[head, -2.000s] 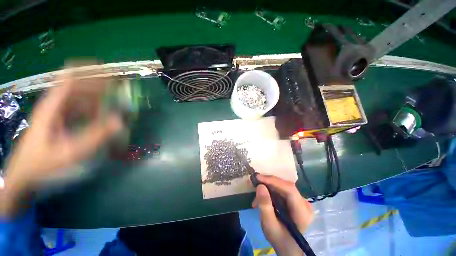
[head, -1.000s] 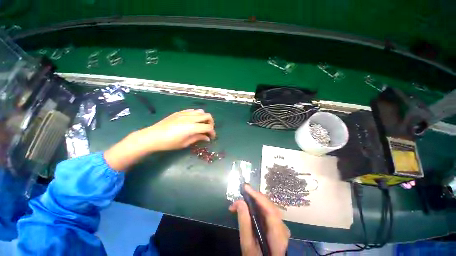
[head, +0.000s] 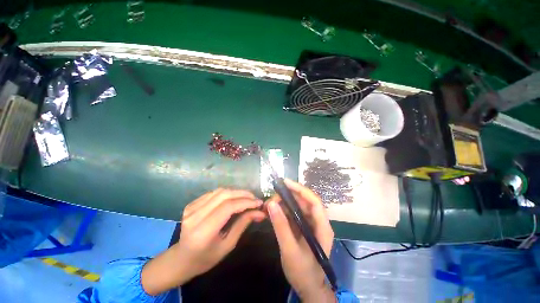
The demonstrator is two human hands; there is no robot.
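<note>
A small circuit board [head: 272, 167] lies on the green mat, glaring white. My right hand [head: 302, 237] holds a black soldering iron [head: 299, 220] like a pen, its tip over the board. My left hand [head: 216, 228] is at the board's near edge with thumb and forefinger together, touching or nearly touching the right fingertips. Whether something tiny is between its fingers cannot be made out. A loose pile of red components [head: 228, 147] lies left of the board. A pile of grey-brown small parts [head: 327, 180] lies on a pale sheet [head: 379, 198] to the right.
A fume fan [head: 325, 96] stands behind the work. A white cup [head: 388, 118] holds silvery parts. The soldering station [head: 420, 136] with its yellow sponge [head: 468, 152] and cables is at the right. Foil bags [head: 51, 139] lie at the left. Boards sit on the green conveyor [head: 237, 29] behind the pale rail.
My left hand has moved from beside the red pile to the board's near edge, close to my right hand. The iron stays over the board. The camera view has shifted a little.
</note>
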